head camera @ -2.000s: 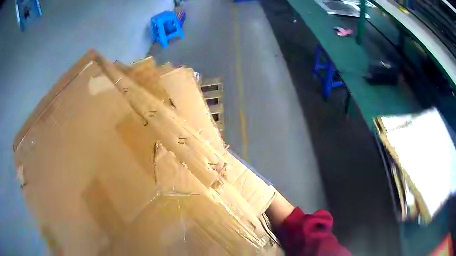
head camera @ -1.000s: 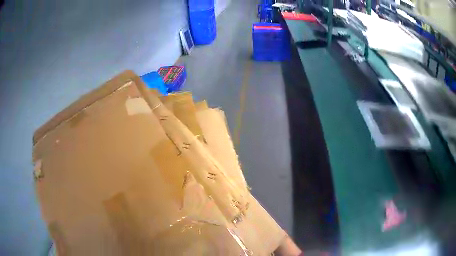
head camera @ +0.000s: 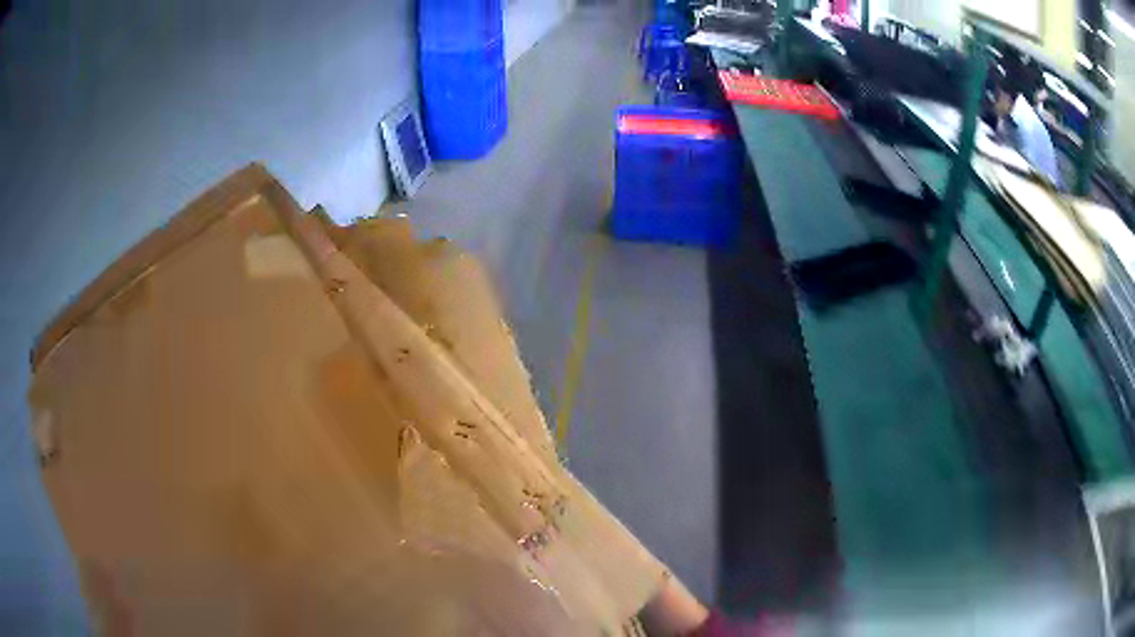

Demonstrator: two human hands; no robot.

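Observation:
A bulky cardboard stack (head camera: 237, 436) fills the lower left of the view, tilted, with ragged upper edges and pieces of tape on its face. My right hand (head camera: 678, 607) is at the stack's lower right edge, at the bottom of the picture. Only bare skin near the wrist and a blurred red sleeve show; the fingers are hidden by the cardboard, which this hand holds. My left hand is not in view.
A green bench (head camera: 884, 448) runs along the right, with a black tray-like piece (head camera: 859, 271) and a red crate (head camera: 778, 93). A blue bin (head camera: 676, 181) stands beside it. Blue crates (head camera: 463, 81) stand by the left wall. A person (head camera: 1031, 131) is at far right.
The view has moved forward along the aisle and bench; the blue bin and blue crates look nearer. The cardboard stack stays held and sits slightly further left than one second ago.

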